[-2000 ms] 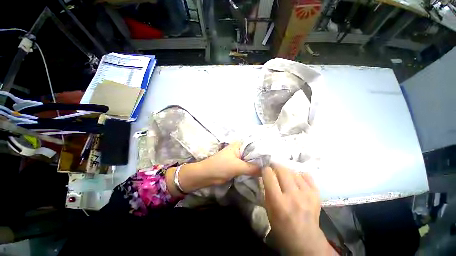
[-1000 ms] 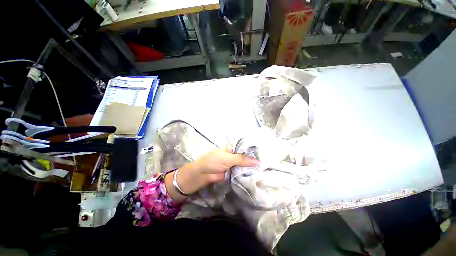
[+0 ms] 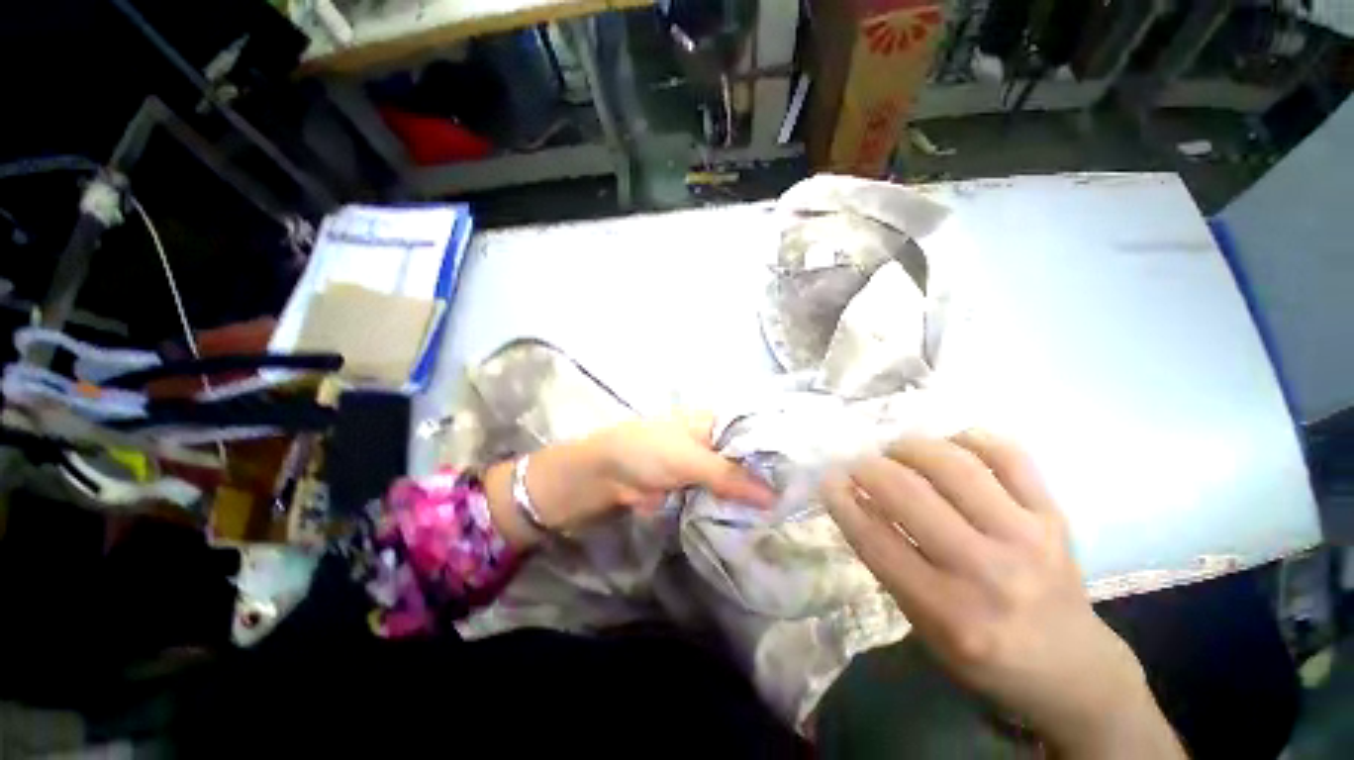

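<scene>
A pale grey-beige blotchy garment [image 3: 787,572] lies heaped over the white table and hangs over its near edge. Its rounded, banded loop [image 3: 854,290] lies at the far end, and a rounded panel with a dark edge line [image 3: 535,394] lies at the left. My left hand [image 3: 676,463] pinches a fold of the cloth near the middle of the heap. My right hand [image 3: 965,549] is over the right side of the garment, slightly blurred, fingers bent and close together. Its fingertips are at the glaring cloth; whether they grip it cannot be told.
The white table [image 3: 1129,371] has worn edges. Printed sheets on a blue folder [image 3: 389,245] lie at its far left, with a tan card [image 3: 364,330] on them. Hangers [image 3: 193,383], a black slab [image 3: 367,453] and a small box are at left. A red-brown carton [image 3: 876,89] stands beyond.
My right hand was at the cloth beside my left, then out of the garment area at the lower right edge, and is now back over the cloth. My left hand keeps its pinch.
</scene>
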